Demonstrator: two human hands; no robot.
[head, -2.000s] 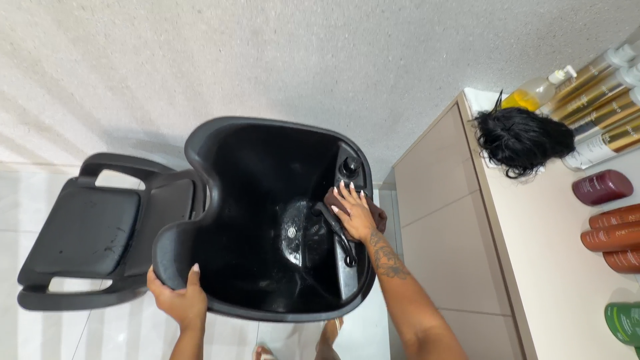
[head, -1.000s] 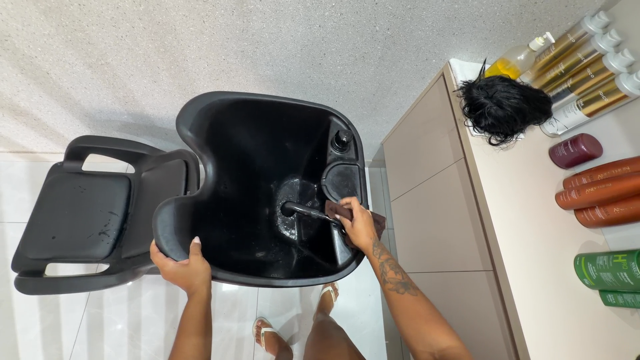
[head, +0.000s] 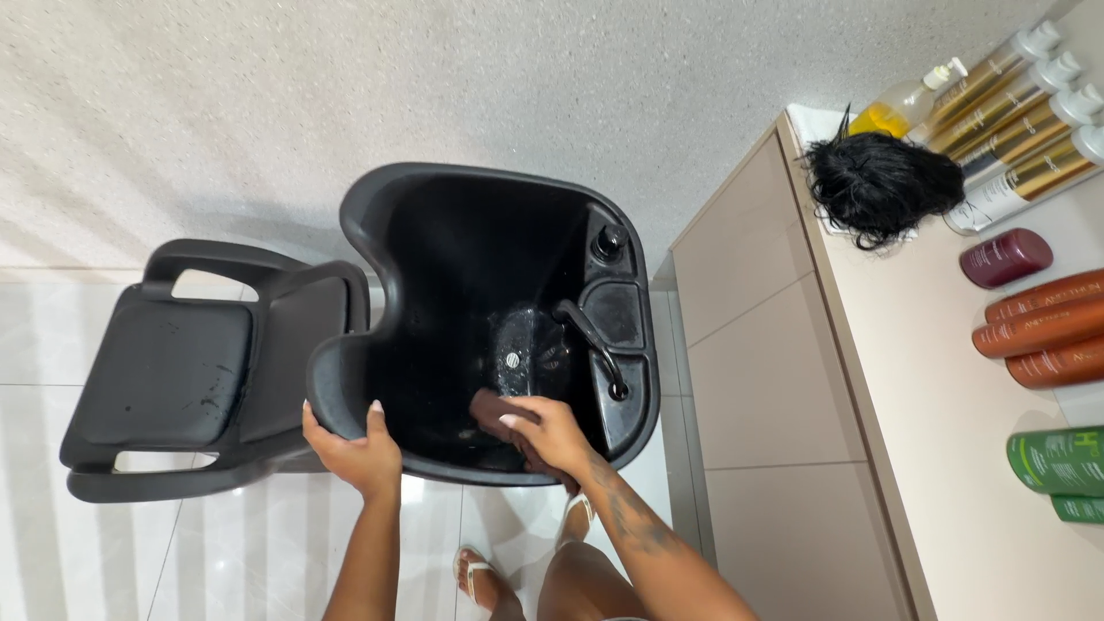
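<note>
A black salon shampoo basin (head: 466, 259) stands in the middle of the head view, its drain uncovered and its inside wet near the drain. My left hand (head: 358, 453) grips the basin's front rim, by the neck rest at the lower left. Inside the bowl, close to the near wall, my right hand (head: 548, 435) holds a brown cloth (head: 496, 412), which hangs partly over the near rim. To the right of the drain a black spray hose (head: 591, 332) curves from the back ledge. Behind it on the ledge is a black mixer tap (head: 610, 241).
A black salon chair (head: 164, 375) joins the basin on the left, with drops on its seat. At right, a beige cabinet (head: 897, 328) carries a black wig (head: 880, 185), a pump bottle (head: 897, 108) and several product bottles. A speckled wall (head: 517, 78) runs behind the basin.
My right hand has moved with the brown cloth from the basin's back ledge by the hose, down to the bowl's near side. My left hand has stayed on the front rim.
</note>
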